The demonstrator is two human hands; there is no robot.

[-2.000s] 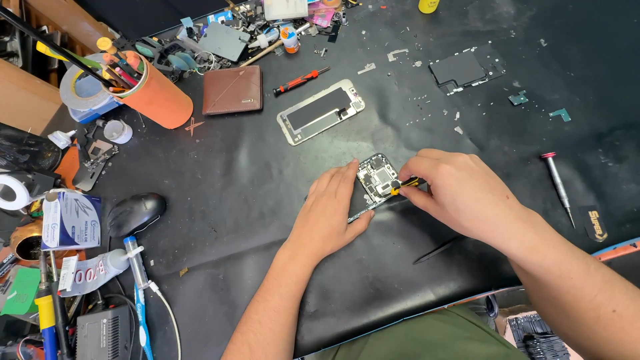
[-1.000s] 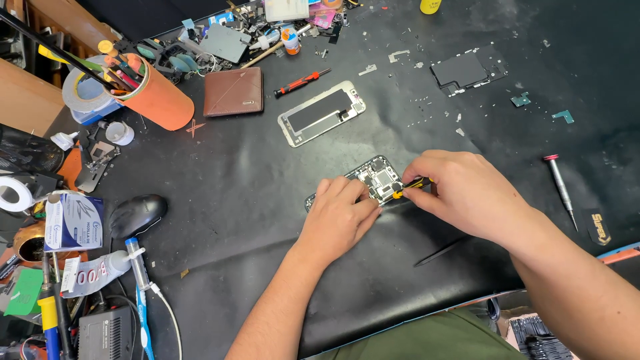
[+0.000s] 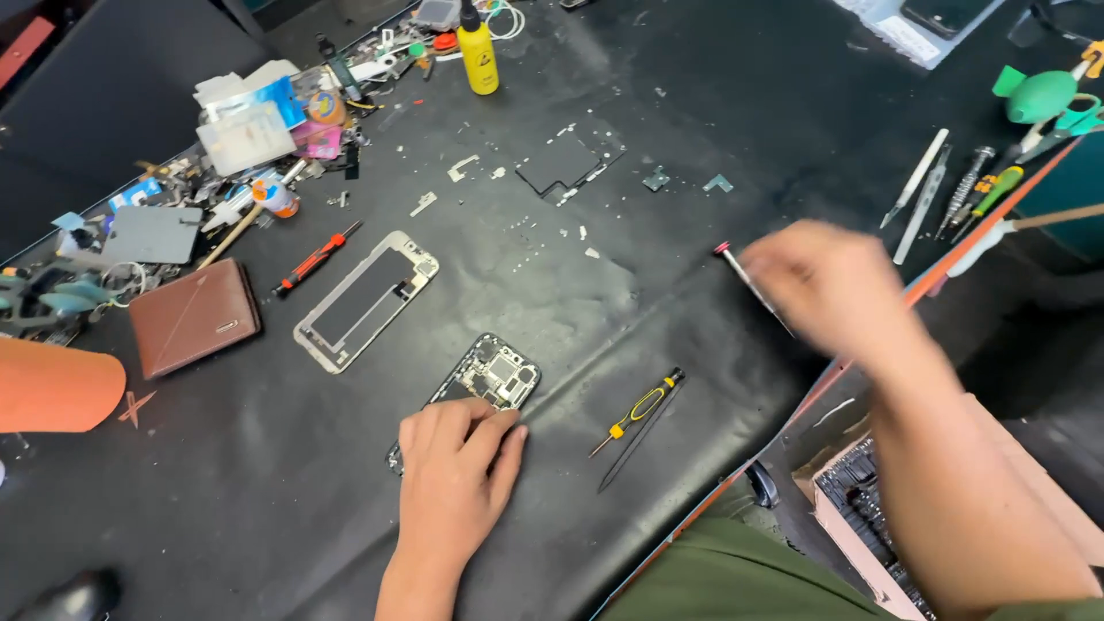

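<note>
My left hand (image 3: 461,466) rests on the lower part of an opened smartphone (image 3: 496,371), whose circuit board and inner parts show at its upper end. My right hand (image 3: 819,285), slightly blurred, is at a slim silver screwdriver with a red cap (image 3: 749,280) on the mat's right side; whether the fingers grip it is not clear. Between the hands lies a yellow and black screwdriver (image 3: 642,410), beside thin black tweezers or a similar tool (image 3: 634,448). A phone screen assembly (image 3: 366,302) lies up and left of the phone, with a red and black screwdriver (image 3: 317,259) near it.
A brown wallet (image 3: 194,315), an orange cup (image 3: 60,384) and heaped parts (image 3: 250,142) lie left. Small screws and brackets (image 3: 461,168) are scattered beyond the phone, near a black plate (image 3: 561,164). A yellow bottle (image 3: 477,52) stands behind. Tools (image 3: 923,194) line the right edge.
My right hand has left the phone and moved right, to the red-capped screwdriver. The yellow screwdriver it held now lies on the mat. My left hand stays on the phone. The view has turned.
</note>
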